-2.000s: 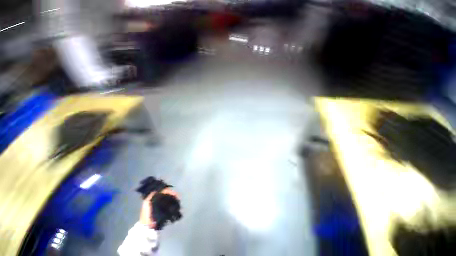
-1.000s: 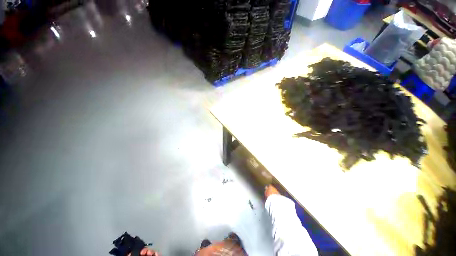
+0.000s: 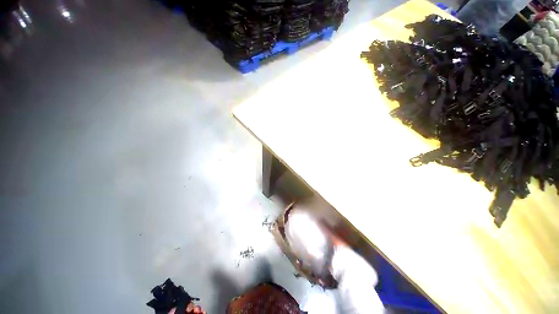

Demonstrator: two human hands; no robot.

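Note:
My left hand is at the bottom edge, partly cut off, and holds a spiky bundle of black straps. My right hand is blurred beside the table's near edge, below the white sleeve. It appears to grip the right side of a brown-rimmed container with a whitish inside, tilted and partly out from under the table. A large heap of black straps with buckles lies on the pale wooden table.
A blue pallet with stacked black goods stands beyond the table. Blue plastic shows under the table. Small black scraps lie on the grey floor. A rounded brown thing, unclear, is at the bottom edge. A table leg stands near the corner.
The view has moved closer to the table. The brown-rimmed container has come out from under the table's edge beside my right hand. My left hand still holds the strap bundle.

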